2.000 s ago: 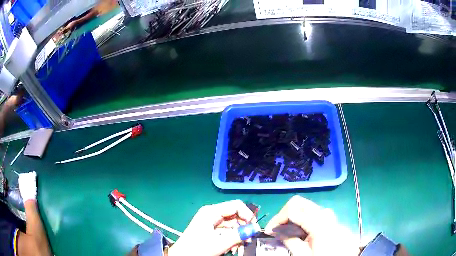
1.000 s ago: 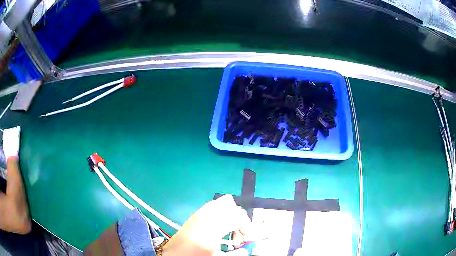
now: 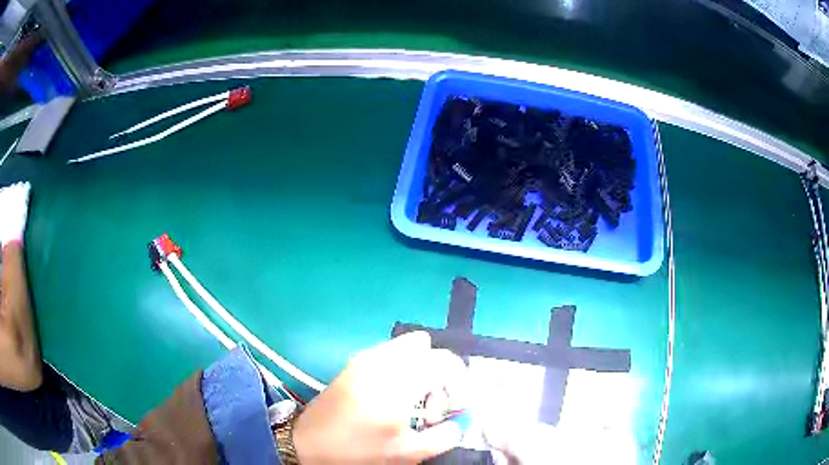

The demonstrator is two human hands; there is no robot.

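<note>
My left hand (image 3: 386,400) is at the bottom centre, closed around thin coloured wire ends (image 3: 442,415). A white two-legged cable (image 3: 241,329) runs from its red-and-black end connector (image 3: 164,252) down to my left wrist. My right hand (image 3: 514,447) is only faintly visible in bright glare at the bottom edge; its fingers and anything in them cannot be made out. A dark object (image 3: 462,457) shows below my left fingers, cut off by the edge. The white work card (image 3: 595,413) lies beneath, crossed by black tape (image 3: 509,351).
A blue tray (image 3: 527,257) of black connector housings (image 3: 532,168) stands beyond the card. Another cable with a red connector (image 3: 238,98) lies at the upper left. Another person's arm and white-gloved hand (image 3: 13,213) are at the left edge. White cables (image 3: 814,272) lie far right.
The view has tilted down and shifted, so the tray sits higher in it. My right hand, plain two seconds ago beside the left, is now lost in glare. My left hand still holds the wires.
</note>
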